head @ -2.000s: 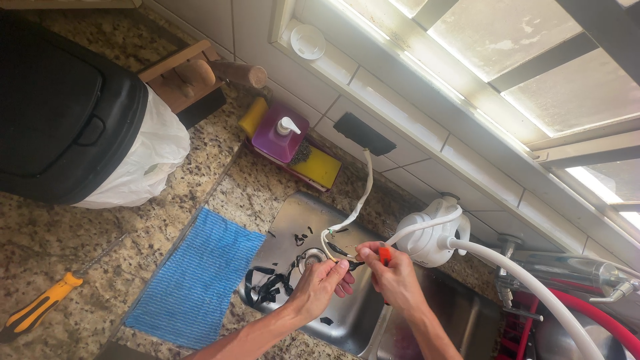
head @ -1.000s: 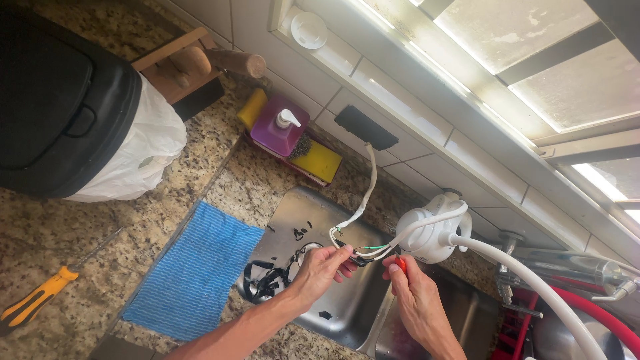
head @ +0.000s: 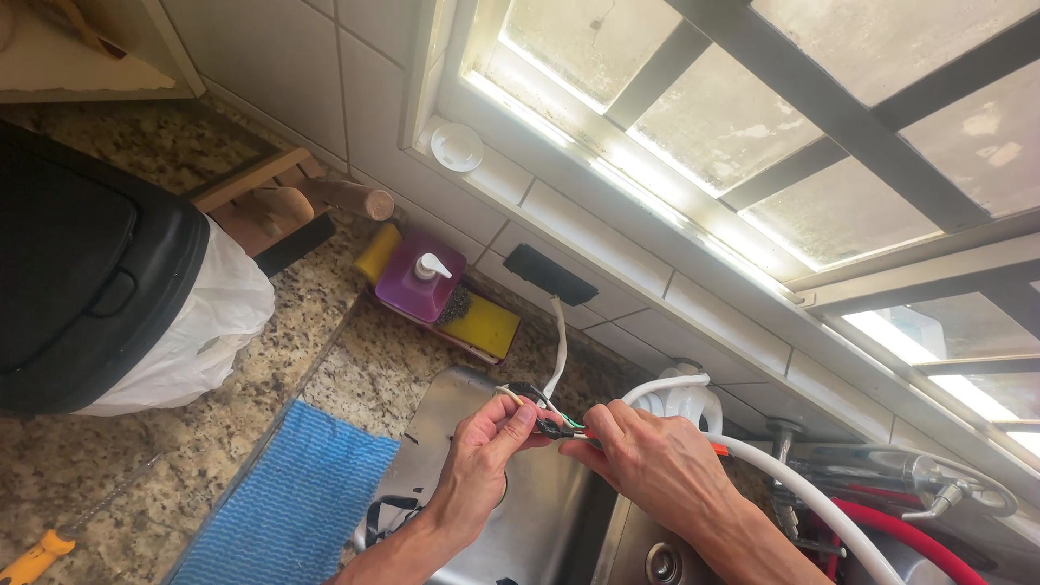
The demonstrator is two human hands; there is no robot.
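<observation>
Over the steel sink (head: 532, 520), my left hand (head: 491, 455) pinches the thin electrical wires (head: 520, 396) between thumb and fingers. Black tape (head: 552, 428) wraps a joint at its fingertips. My right hand (head: 658, 455) is closed around a red-orange handled tool (head: 718, 449); its working end is hidden by the fingers and wires. A green wire and other thin wires run between the hands. A white cable (head: 561, 349) hangs from the dark patch (head: 551, 275) on the tiled wall. Scraps of black tape (head: 394, 504) lie in the sink.
A blue cloth (head: 301, 487) and a yellow-handled screwdriver (head: 41, 554) lie on the granite counter. Behind the sink stands a purple soap dispenser (head: 418, 280) beside a yellow sponge (head: 483, 327). A black bin (head: 73, 268) is at left; a thick white hose (head: 804, 496) and faucet (head: 894, 467) are at right.
The view has shifted, showing more of the window. Both hands remain at the wires; the right hand has turned so its back covers most of the red-orange tool.
</observation>
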